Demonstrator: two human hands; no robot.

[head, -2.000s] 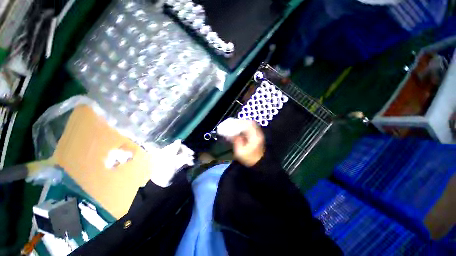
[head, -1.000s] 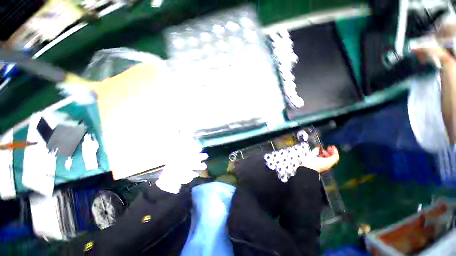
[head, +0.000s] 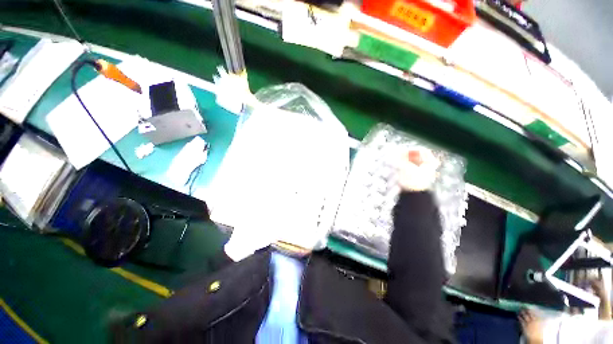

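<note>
The clear blister tray (head: 373, 195) lies on the bench right of centre. My right hand (head: 418, 171) is over its far part, arm stretched out; it is blurred and overexposed, so its grip cannot be told. My left hand (head: 247, 243), white-gloved, is at the near edge of the cardboard sheet (head: 285, 171). The glove merges with the glare, so its fingers and any held part cannot be told. The sheet looks almost all white, with a clear plastic bag (head: 299, 99) at its far end.
A grey-white screw feeder (head: 176, 121), an orange screwdriver (head: 119, 75) with a cable, and a white glove (head: 188, 161) lie at left. A black tray (head: 482, 242) is at right. A red bin (head: 423, 17) sits on the upper shelf. Another person's hand (head: 532, 326) shows lower right.
The view has swung towards the left of the bench and the shelf. My right hand has moved from the wire rack up over the blister tray. The rack's round parts no longer show.
</note>
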